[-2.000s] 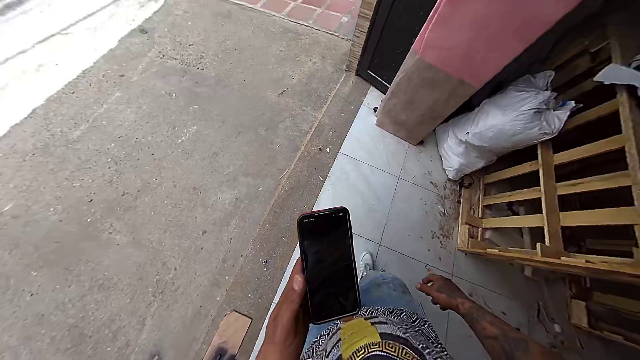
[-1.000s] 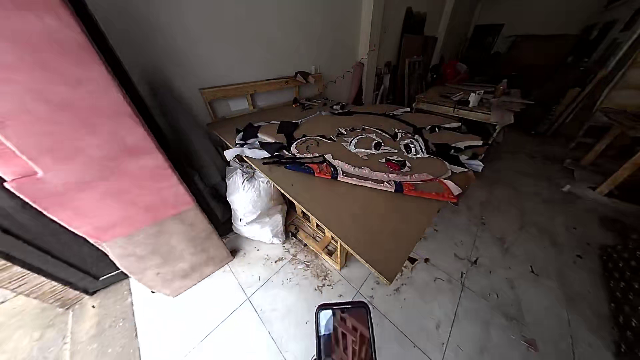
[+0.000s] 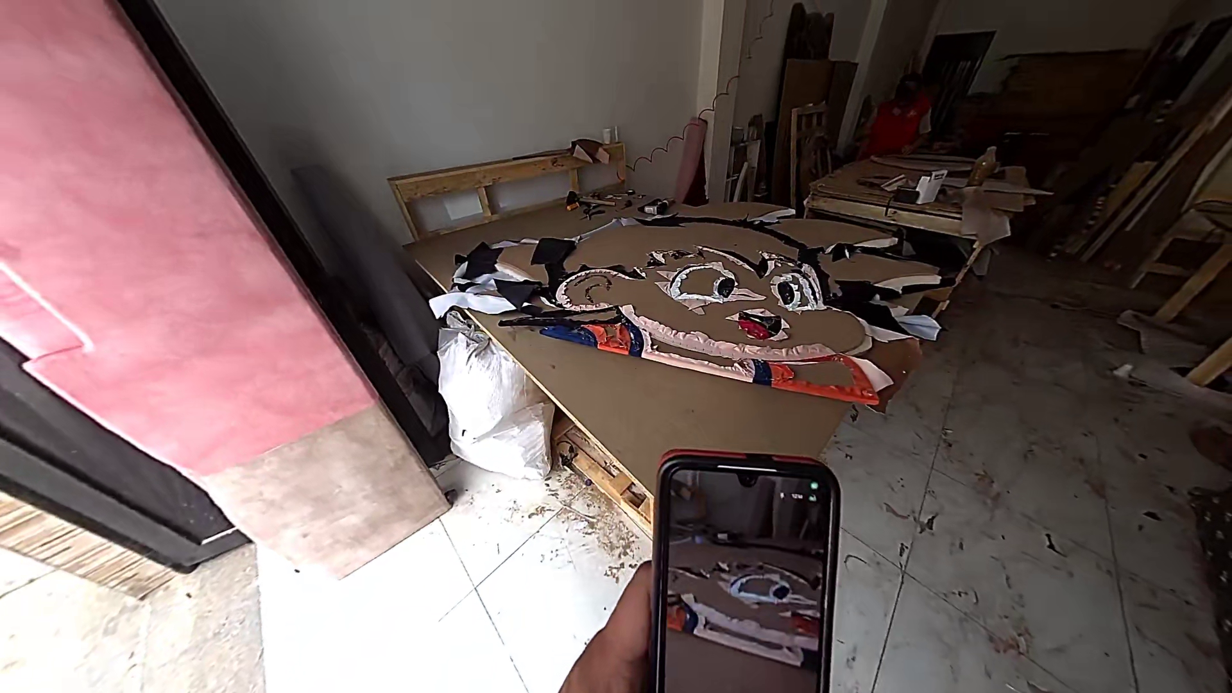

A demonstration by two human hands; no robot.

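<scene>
My left hand [image 3: 616, 635] holds a smartphone [image 3: 746, 577] upright at the bottom of the view; the phone's lit screen shows a camera picture of the panel beyond it. My right hand is not in view. Past the phone, a large brown board [image 3: 616, 385] lies on a wooden pallet frame [image 3: 606, 474]. On the board is a cartoon-like face [image 3: 712, 289] made of cut pieces with black, white, pink, red and blue fabric edging.
A white sack [image 3: 486, 404] stands by the board's left corner. At left is a pink and grey pillar [image 3: 192, 289]. A second worktable [image 3: 885, 202] with a bottle stands behind, a person in red [image 3: 895, 125] beside it. Scraps litter the tiled floor [image 3: 991, 539].
The view has swung from the pavement and tiles into the workshop. My left hand has raised the phone; its screen, dark two seconds ago, now shows a picture. My right hand has left the view.
</scene>
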